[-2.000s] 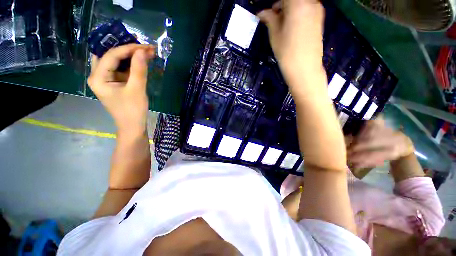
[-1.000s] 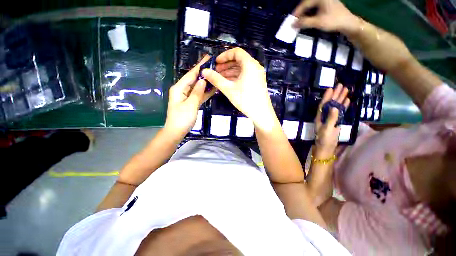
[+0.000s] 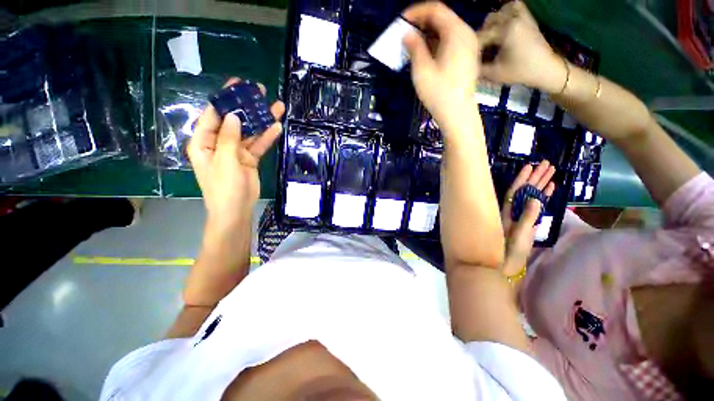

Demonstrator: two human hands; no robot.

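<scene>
My left hand (image 3: 227,157) is over the green surface left of the tray, palm up, and holds dark blue keypads (image 3: 244,108) with small keys showing. My right hand (image 3: 442,59) is over the upper part of the black housing tray (image 3: 286,184) and pinches a keypad with its white back (image 3: 391,45) up, tilted above a dark slot. Whether it touches the slot I cannot tell. Front slots hold glossy dark phone housings (image 3: 354,163) with white at their near ends. Another white piece (image 3: 318,39) lies in the upper left slot.
A co-worker in pink at the right has one hand (image 3: 517,55) beside my right hand and another (image 3: 521,211) holding dark keypads over the tray. Clear crinkled plastic packs (image 3: 55,117) and a white scrap (image 3: 185,52) lie on the green surface (image 3: 125,184) at left.
My hands were together over the tray. Now my left hand has moved left with the keypads, and my right hand has moved up and away with one white-backed keypad. The co-worker's upper hand has shifted slightly.
</scene>
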